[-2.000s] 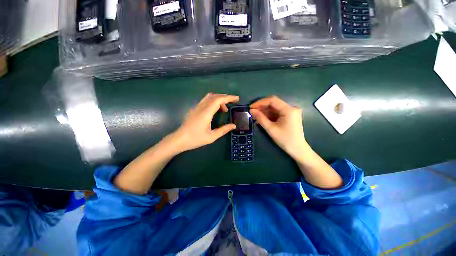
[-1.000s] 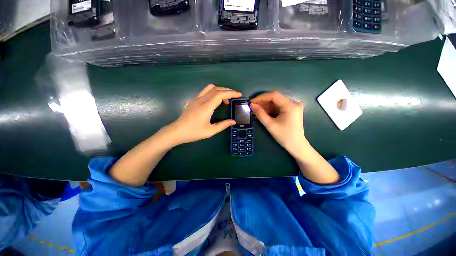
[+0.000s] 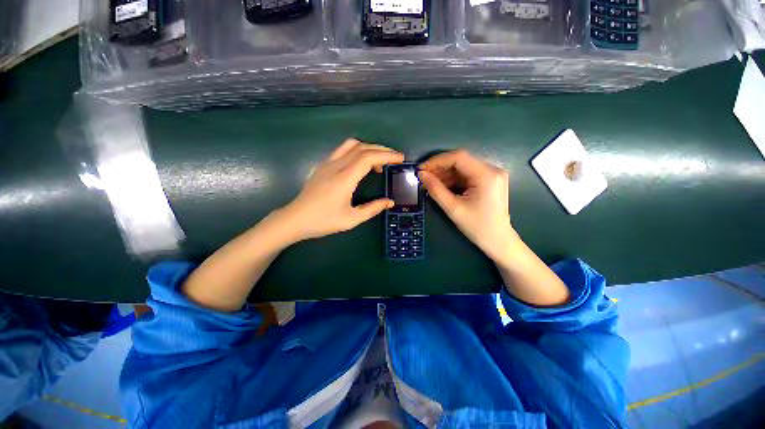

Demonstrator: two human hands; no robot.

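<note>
A dark blue-black keypad phone (image 3: 405,235) lies face up on the green bench in front of me, its screen end away from me. My left hand (image 3: 340,191) is on its left, a finger at the top left corner and the thumb at the left edge beside the screen. My right hand (image 3: 471,199) is at the top right corner, thumb and index finger pinched together over the screen's edge. A bright glint shows on the screen near these fingertips. Whether a clear film is between them is too small to tell.
A stack of clear blister trays (image 3: 352,77) runs along the far edge, with several phones in its pockets. Clear glossy film strips (image 3: 138,193) lie at the left. A white card with a brown spot (image 3: 569,172) lies at the right, another white card (image 3: 751,107) farther right.
The whole view has shifted, so the phone, hands and trays appear slightly higher. Both hands keep nearly the same places at the phone, and the glint on the screen has changed.
</note>
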